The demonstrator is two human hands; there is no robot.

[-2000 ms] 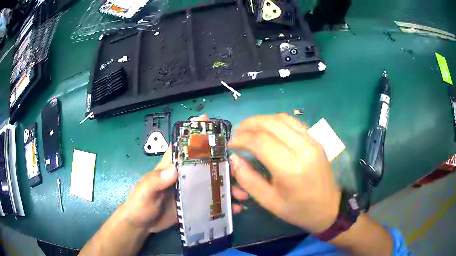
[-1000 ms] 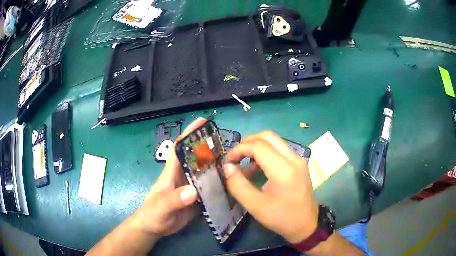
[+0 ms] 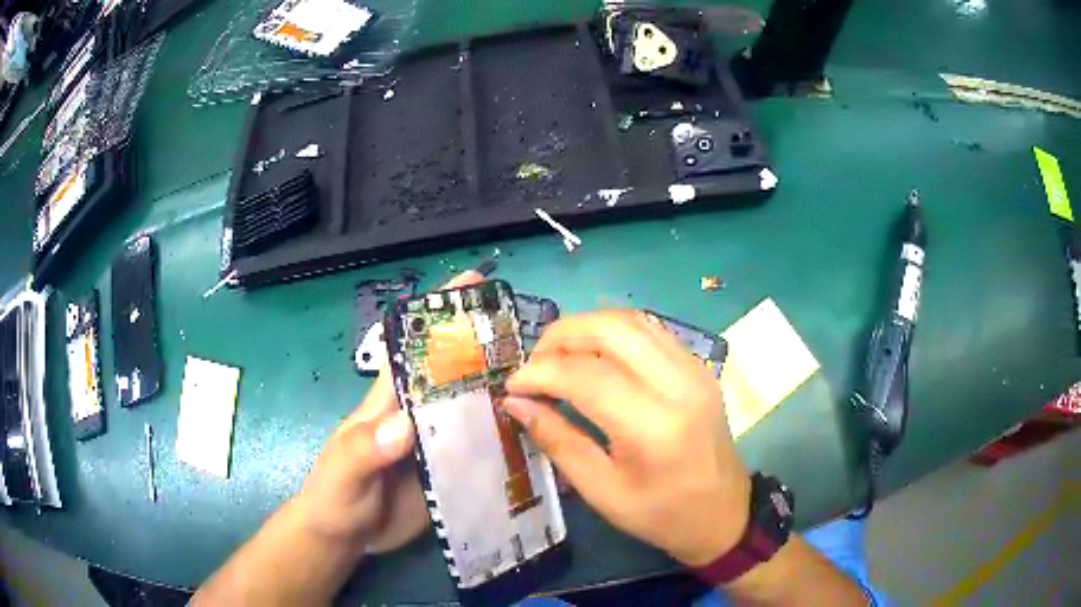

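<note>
My left hand (image 3: 368, 474) holds an open smartphone unit (image 3: 456, 457) by its left edge, in the lower middle. The green motherboard with a copper-orange patch (image 3: 458, 346) shows at its top. The white-silver battery fills the lower part, with the brown main flex cable (image 3: 517, 457) along its right side. My right hand (image 3: 628, 427) is over the phone's right edge, thumb and forefinger together at the top end of the flex cable. Whether the fingertips pinch something is hidden. A black cover with a whitish triangle (image 3: 370, 344) lies partly behind the phone.
A black parts tray (image 3: 409, 246) lies across the back. An electric screwdriver (image 3: 897, 338) lies at the right. Yellowish cards lie at the left (image 3: 209, 417) and right (image 3: 768, 356). Phone units lie at the far left (image 3: 136, 320). Another dark part (image 3: 688, 340) lies behind my right hand.
The phone was tilted to the left and now faces up more squarely, showing more battery and flex cable. My right fingertips have moved slightly left onto the flex's top end.
</note>
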